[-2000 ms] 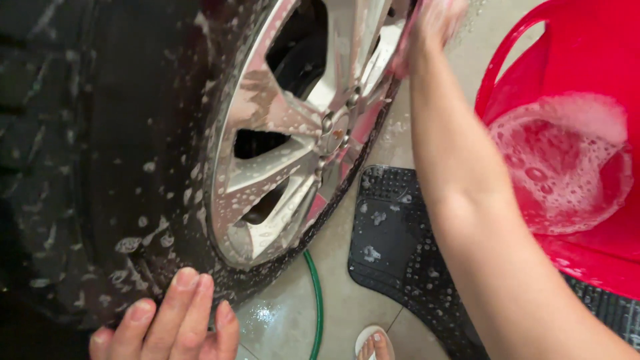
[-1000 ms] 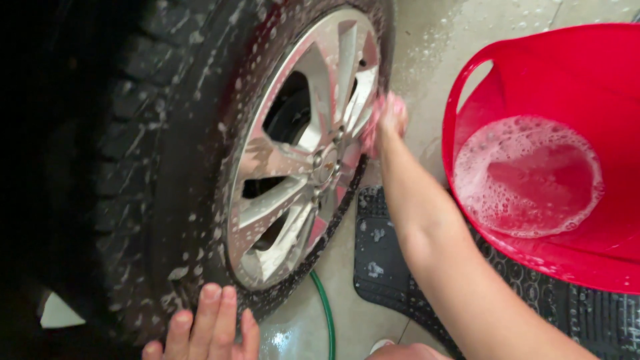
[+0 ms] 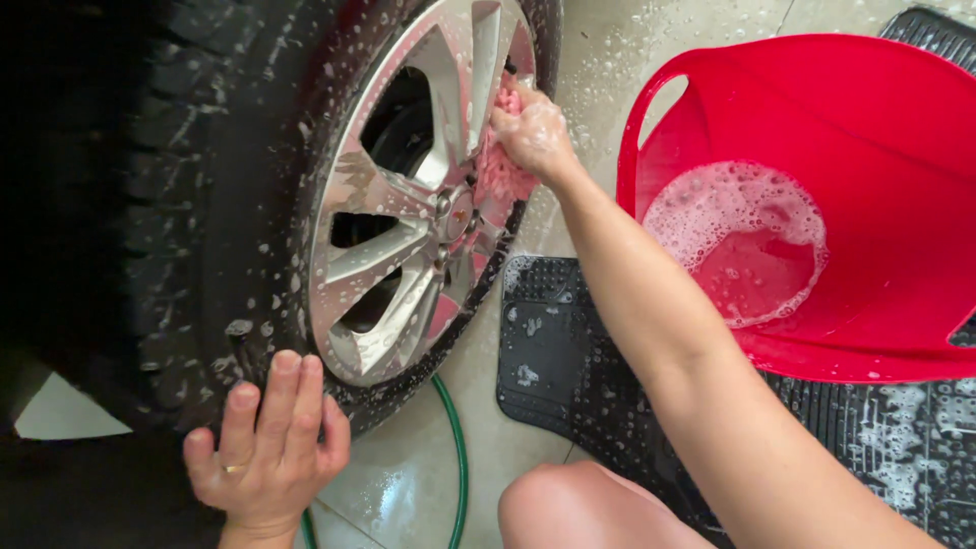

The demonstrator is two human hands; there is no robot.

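My right hand [image 3: 536, 133], wet with suds, holds a pink wash mitt or cloth [image 3: 499, 171] against the right side of the silver alloy wheel [image 3: 381, 191], just above its center cap. The fingers are partly hidden by the mitt and the wheel. At lower left my left hand [image 3: 274, 442] rests its fingertips on the black tire [image 3: 221, 252]; it holds nothing, its thumb lies a little apart, and one finger has a ring. Soap foam and drops dot the tire and the rim.
A red flexible tub [image 3: 854, 290] with foamy water stands at the right. Under and beside it lie wet black rubber car mats [image 3: 545, 354]. A green hose [image 3: 460, 457] runs over the tiled floor [image 3: 381, 473] below the wheel. My bare knee [image 3: 587, 503] shows at the bottom.
My right hand has come down from the upper edge of the wheel onto its face, with the pink mitt now more visible. The left hand stays at the tire. The view has shifted, showing more of the tub.
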